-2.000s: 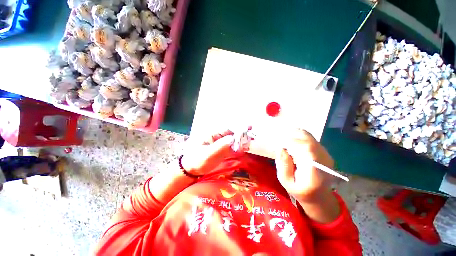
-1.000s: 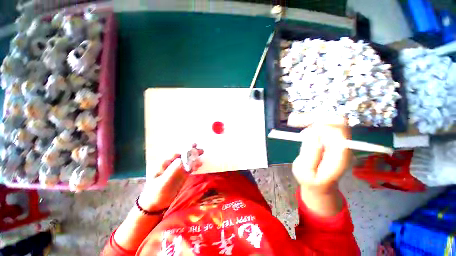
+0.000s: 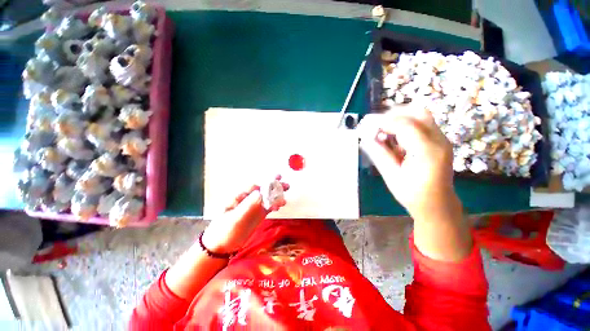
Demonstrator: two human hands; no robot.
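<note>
My left hand [image 3: 236, 216] holds a small grey-white figurine piece [image 3: 276, 194] in its fingertips, above the near edge of the white board [image 3: 242, 139]. A round red spot [image 3: 296, 162] lies on the board just beyond the piece. My right hand [image 3: 411, 152] is raised between the board's right edge and the black tray of small pale parts [image 3: 479, 106]. Its fingers are bent together and blurred; a small pale tip shows at them, and I cannot tell what it is.
A pink tray [image 3: 159, 123] of hollow grey-white pieces stands at left. A long thin stick [image 3: 357, 84] leans near a small dark pot [image 3: 350, 121] at the board's far right corner. Bluish-white pieces [image 3: 570, 123] lie at far right. Red stools and a blue crate stand below the table.
My right hand has moved up and in towards the black tray's left side; the pale stick seen in it before no longer shows clearly. My left hand still holds the figurine piece. The camera view has shifted.
</note>
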